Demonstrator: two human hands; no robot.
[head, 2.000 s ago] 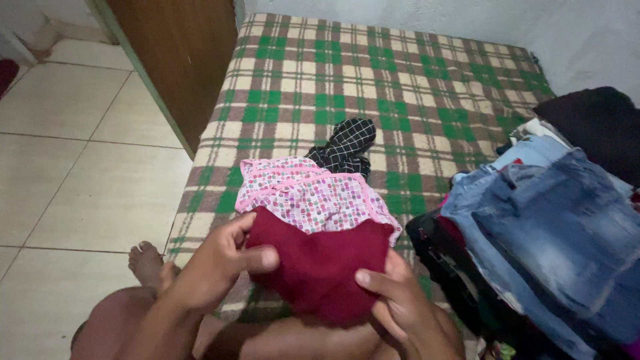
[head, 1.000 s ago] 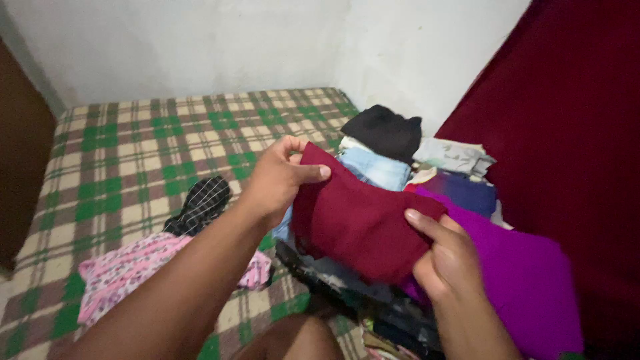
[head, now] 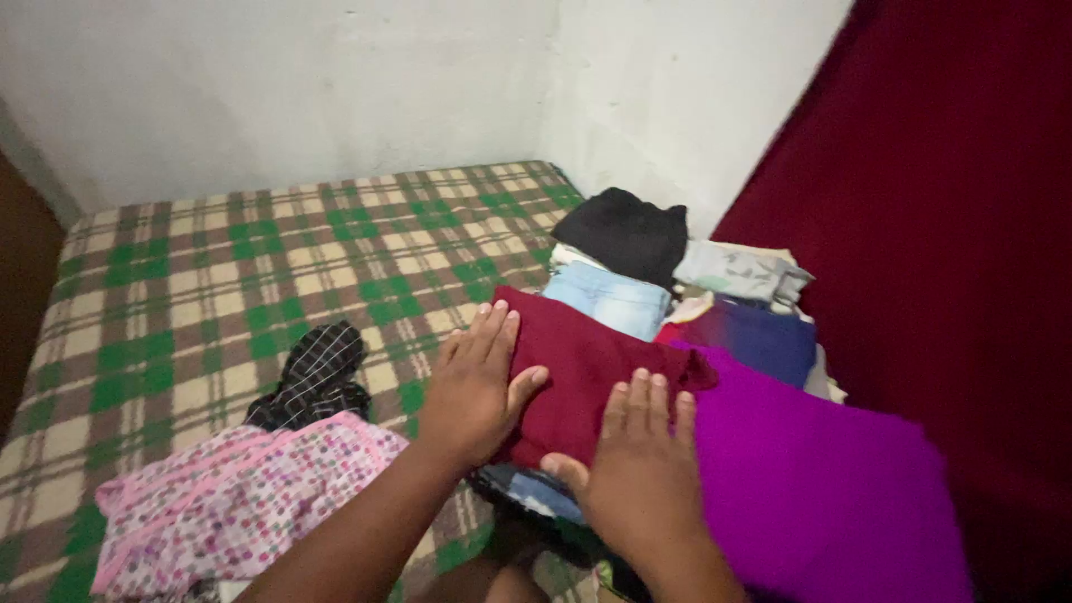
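A folded dark red cloth garment (head: pixel 578 368) lies on top of the pile of folded clothes. My left hand (head: pixel 477 381) rests flat along its left edge, fingers apart. Over its lower right part is my right hand (head: pixel 645 461), palm down with the fingers spread. Neither hand grips the cloth. Folded denim (head: pixel 536 494) shows under the red garment. To the right, a bright purple cloth (head: pixel 821 477) touches the red one.
Light blue denim (head: pixel 607 295), a black garment (head: pixel 624 230), a navy garment (head: pixel 766 339) and a grey patterned cloth (head: pixel 741 270) are stacked behind. At left, a pink dotted garment (head: pixel 251 494) and black checked cloth (head: pixel 322 368) lie on the plaid-covered bed (head: pixel 301 243). A dark red curtain (head: pixel 938 209) hangs right.
The red garment, held up between both hands before, now lies on the pile, and my hands have let go and lie flat on it. The view has swung right since the earliest frame.
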